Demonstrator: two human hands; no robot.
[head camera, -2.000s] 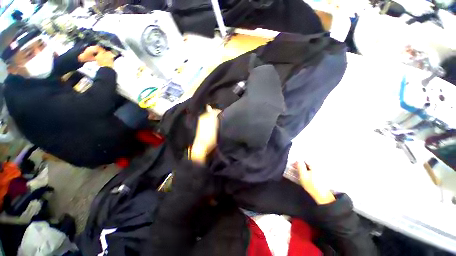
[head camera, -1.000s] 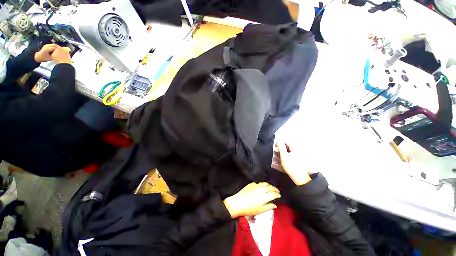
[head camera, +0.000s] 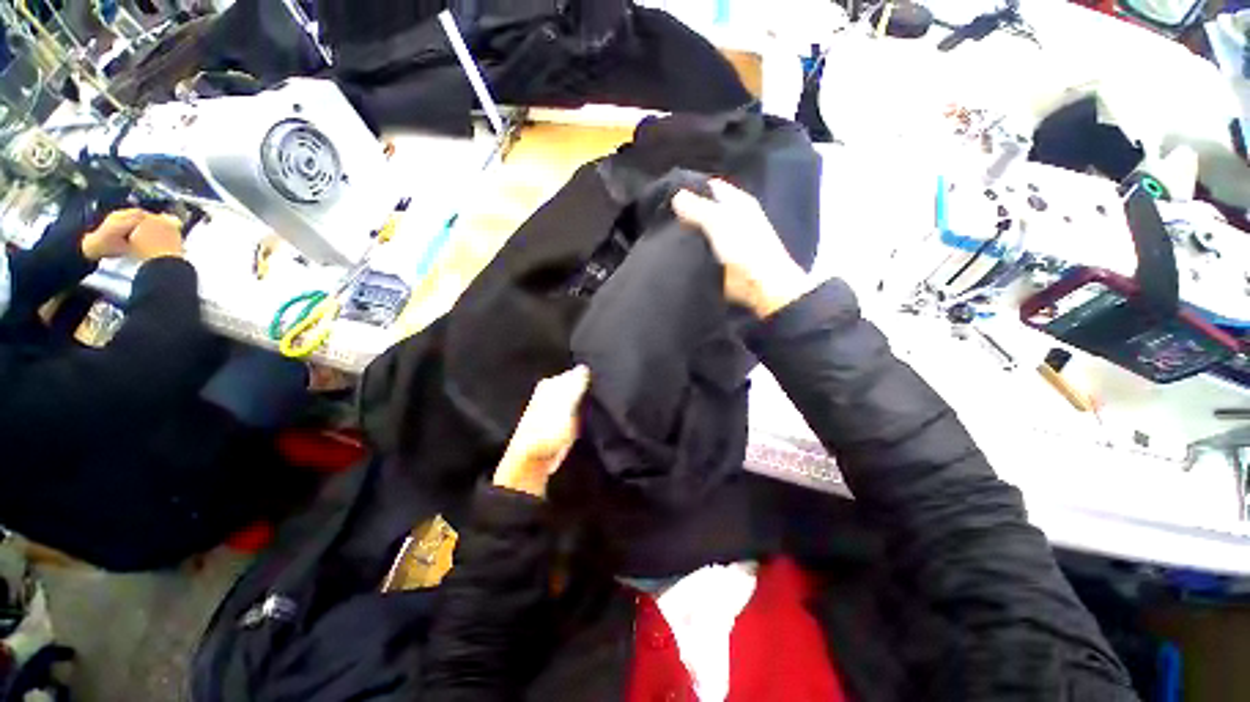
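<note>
A large black garment (head camera: 514, 329) lies over the table edge and down onto my lap. A smaller dark grey panel of it (head camera: 638, 329) is raised in the middle. My left hand (head camera: 546, 428) pinches the panel's lower left edge. My right hand (head camera: 733, 244) grips the panel's upper edge, fingers bent over the cloth. The fingertips of both hands are partly hidden by the cloth. A small shiny detail (head camera: 592, 270) shows on the garment left of the panel.
A white sewing machine (head camera: 1042, 220) with a dark red phone (head camera: 1145, 327) stands at right. Green and yellow scissors (head camera: 304, 324) lie on the left table near another machine (head camera: 300, 162). A coworker's hands (head camera: 133, 235) are at far left. Black cloth (head camera: 535, 55) is heaped behind.
My right hand has moved from the table edge up to the panel's top. My left hand has moved from my lap up to the panel's left edge. The view has shifted slightly.
</note>
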